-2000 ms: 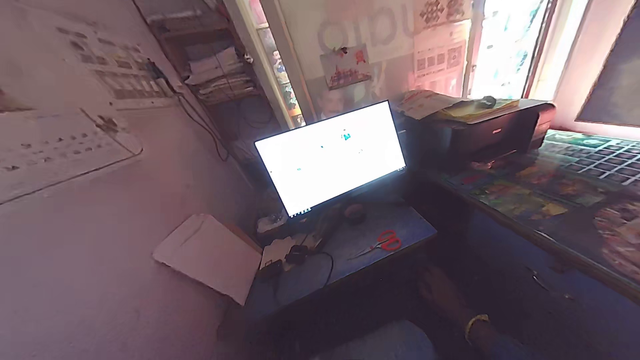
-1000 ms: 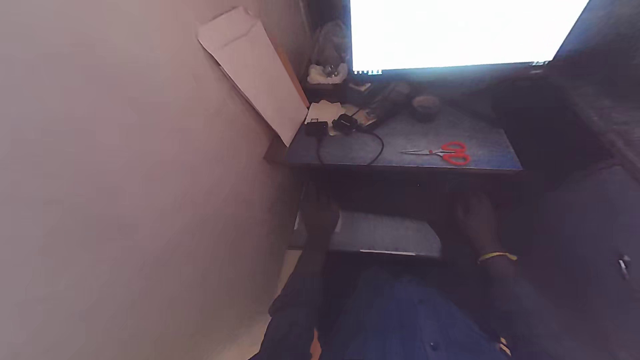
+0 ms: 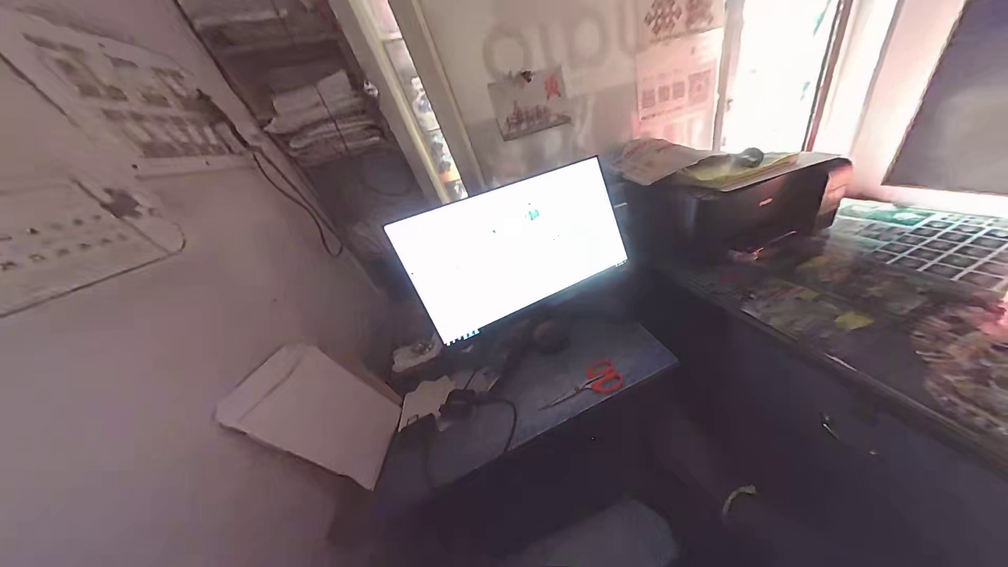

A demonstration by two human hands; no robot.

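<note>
Deep shadow below the desk's front edge nearly hides my right hand (image 3: 681, 445); a yellow band (image 3: 739, 498) shows at its wrist, and the fingers cannot be made out. My left hand is not visible. On the small desk (image 3: 543, 417) lie red-handled scissors (image 3: 587, 383), beyond and to the left of my right hand. Left of them are a black cable with a dark adapter or plug (image 3: 458, 403) and some pale papers (image 3: 425, 400). A lit monitor (image 3: 512, 244) stands tilted in view at the back. Below the desk is a pale lower surface (image 3: 602, 539).
A large pale envelope or folder (image 3: 315, 413) leans by the left wall. At right, a black printer (image 3: 756, 205) with papers on top stands on a counter (image 3: 835, 315) with dark drawer fronts below. Stacked papers (image 3: 331, 118) fill a shelf behind, and cables hang on the wall.
The view has swung up and right from the lower desk. My left hand, seen over the lower surface one second ago, is out of view. The scissors lie as before.
</note>
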